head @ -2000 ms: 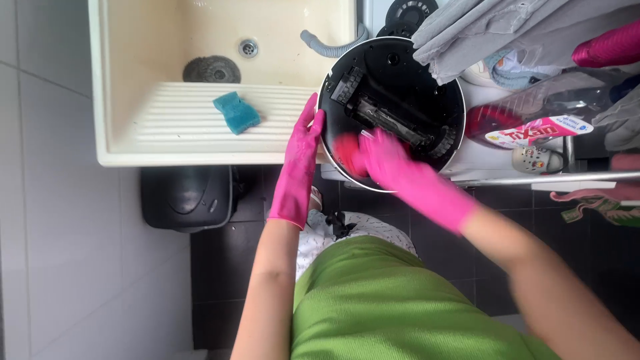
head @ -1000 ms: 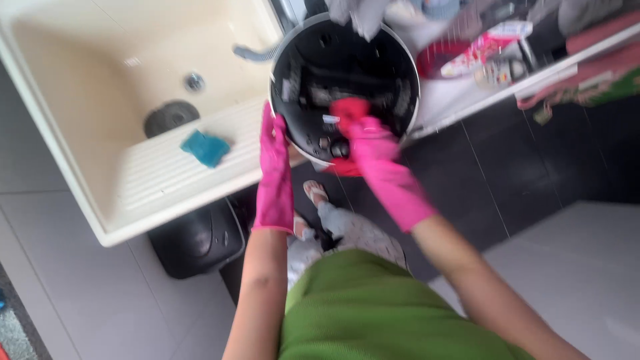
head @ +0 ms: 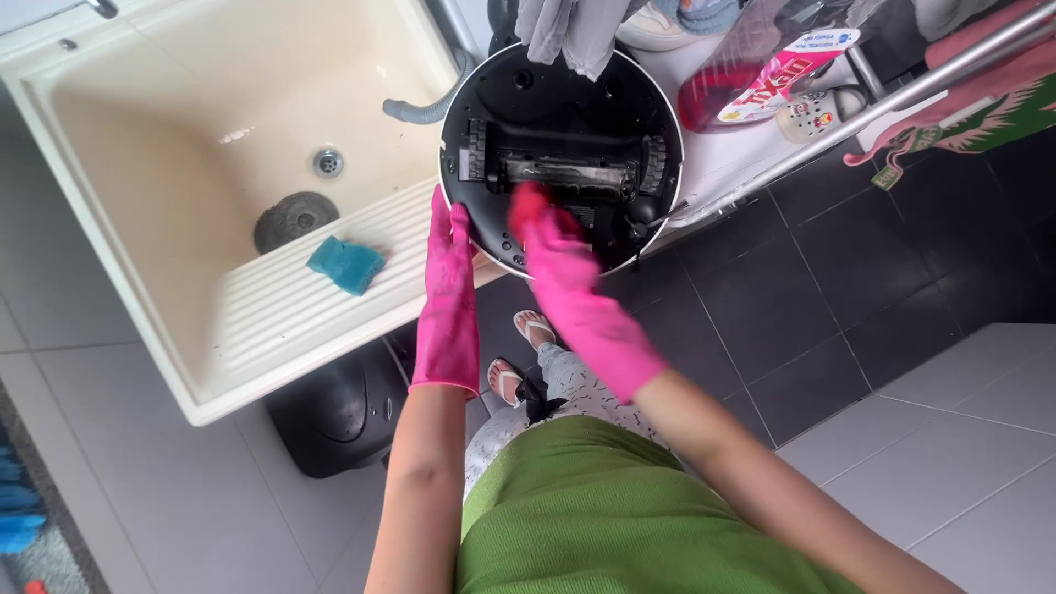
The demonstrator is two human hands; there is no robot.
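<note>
A round black robot vacuum [head: 569, 103] shows its underside, with treaded wheels, a brush slot and water drops on it. In a pink rubber glove, my left hand [head: 450, 289] grips its left rim. My right hand [head: 569, 272], gloved alike and blurred, presses a red cloth or sponge [head: 532, 210] on the underside below the brush slot. A blue sponge [head: 346, 265] lies on the ribbed drainboard of the cream sink [head: 190, 396], left of my left hand.
A grey drain hose [head: 417, 110] and a dark round strainer [head: 295, 221] are at the sink. A bottle of pink liquid [head: 742, 78] and a clog shoe [head: 813, 114] stand right, behind a metal rail [head: 825, 132]. Grey cloths [head: 569, 33] hang over the vacuum's top edge. A black bin [head: 338, 404] is below the sink.
The view has turned and shifted. My right hand still moves over the underside with the red thing, while my left hand stays at the left rim.
</note>
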